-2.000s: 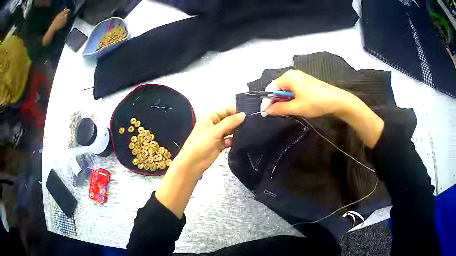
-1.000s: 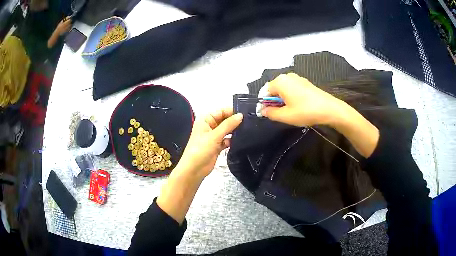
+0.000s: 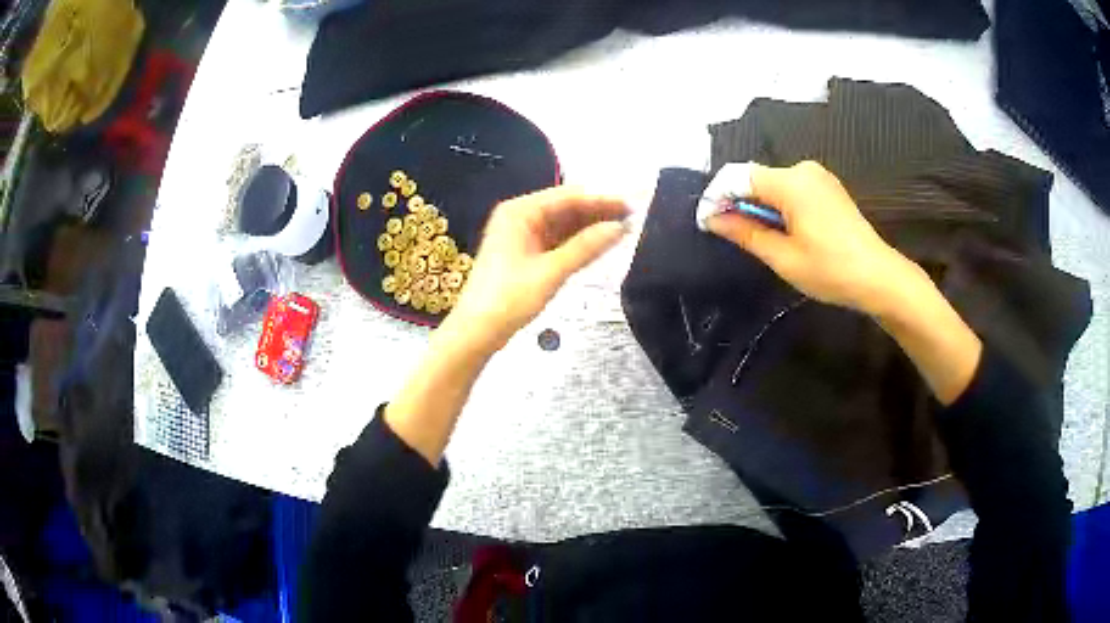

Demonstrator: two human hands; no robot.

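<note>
My left hand (image 3: 542, 253) is off the cloth, over the white table left of the trousers, thumb and forefinger slightly apart; nothing clear shows between them. The dark navy trousers (image 3: 840, 365), with brown-black pinstriped parts, lie bunched at right. My right hand (image 3: 809, 231) is over their waistband end (image 3: 672, 225), holding blue-gripped snips (image 3: 757, 213). A white wrap (image 3: 728, 192) covers its fingertips. The needle cannot be made out. A pale thread (image 3: 870, 497) crosses the lower trousers. Gold buttons (image 3: 426, 262) lie in the round black, red-rimmed tray (image 3: 487, 132). One small dark disc, perhaps a button (image 3: 549, 340), lies on the table.
Left of the tray are a white jar with black top (image 3: 282, 209), a red tin (image 3: 287, 338), clear plastic and a black flat object (image 3: 183, 349). Dark garments (image 3: 463, 43) lie along the far side, with another navy piece (image 3: 1057, 104) at far right.
The view has shifted, so the table appears higher and further right. My left hand has let go of the waistband end. My right hand keeps the snips. The small dark disc now shows.
</note>
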